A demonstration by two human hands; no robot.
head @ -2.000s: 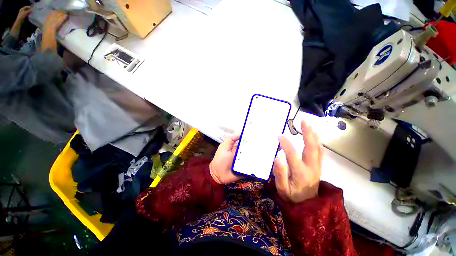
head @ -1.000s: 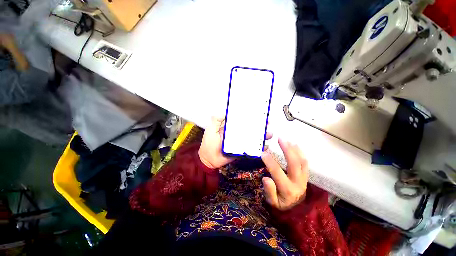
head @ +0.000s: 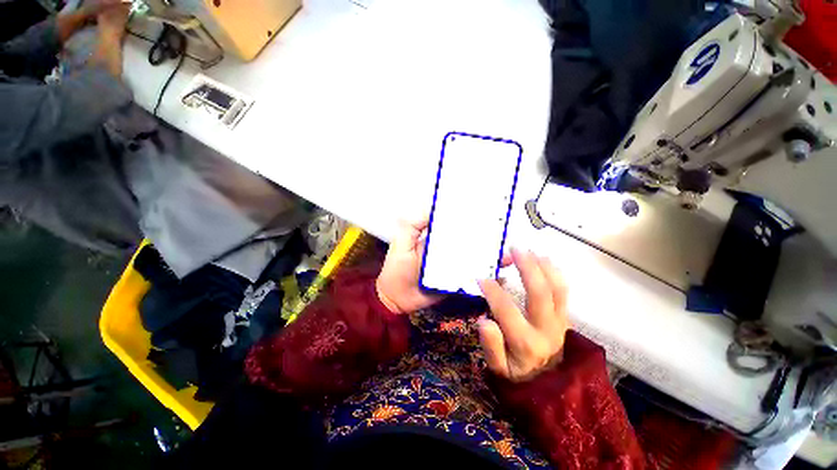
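A smartphone (head: 471, 216) with a bright white screen and dark blue edge is held upright over the front edge of the white table. My left hand (head: 404, 271) holds it at its lower left side. My right hand (head: 526, 317) is at the phone's lower right corner, fingers apart, with a fingertip at or just over the screen's bottom edge; whether it touches cannot be told. The right hand holds nothing.
A cream sewing machine (head: 697, 101) stands at right, with dark cloth (head: 597, 92) behind its needle area. A black flat object (head: 742, 257) lies under its arm. A yellow basket (head: 124, 321) of dark cloth is at lower left. Another person's arms (head: 69, 101) are at upper left.
The phone first moved up and left, then slightly back right and down. My right hand has come down from beside the phone to its lower corner.
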